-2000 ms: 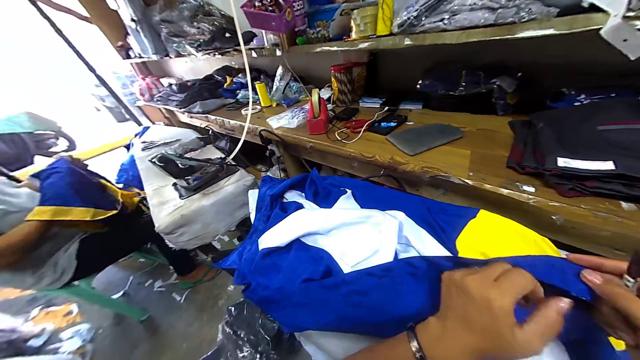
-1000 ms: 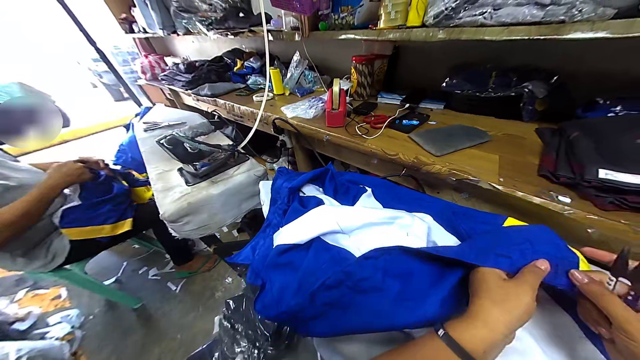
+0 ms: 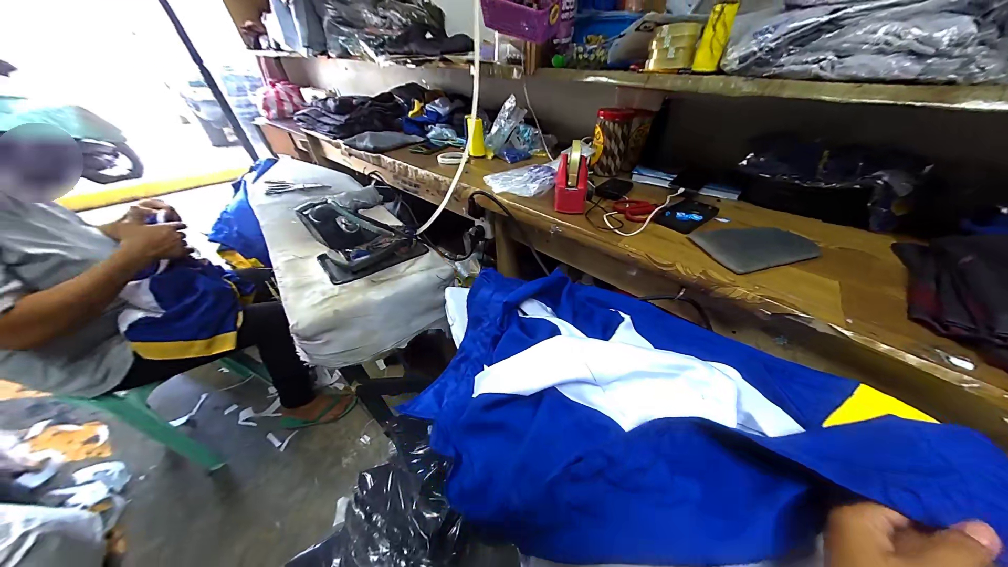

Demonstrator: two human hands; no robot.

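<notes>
A blue fabric garment (image 3: 630,480) with white (image 3: 622,378) and yellow (image 3: 874,405) parts lies spread from the centre to the right edge. At the bottom right my left hand (image 3: 906,535) grips its near edge, the thumb toward the right; the frame cuts off the rest of the hand. My right hand is out of view.
A wooden workbench (image 3: 756,291) runs behind, holding a red tape dispenser (image 3: 571,185), red-handled scissors (image 3: 634,209) and a grey flat piece (image 3: 752,248). A padded board (image 3: 354,307) stands left. A seated person (image 3: 63,291) handles similar cloth. Black plastic (image 3: 402,504) lies below.
My right hand, at the right edge earlier with a small metal tool, is out of view now. My left hand is lower in view. The seated person's hands have risen with the cloth.
</notes>
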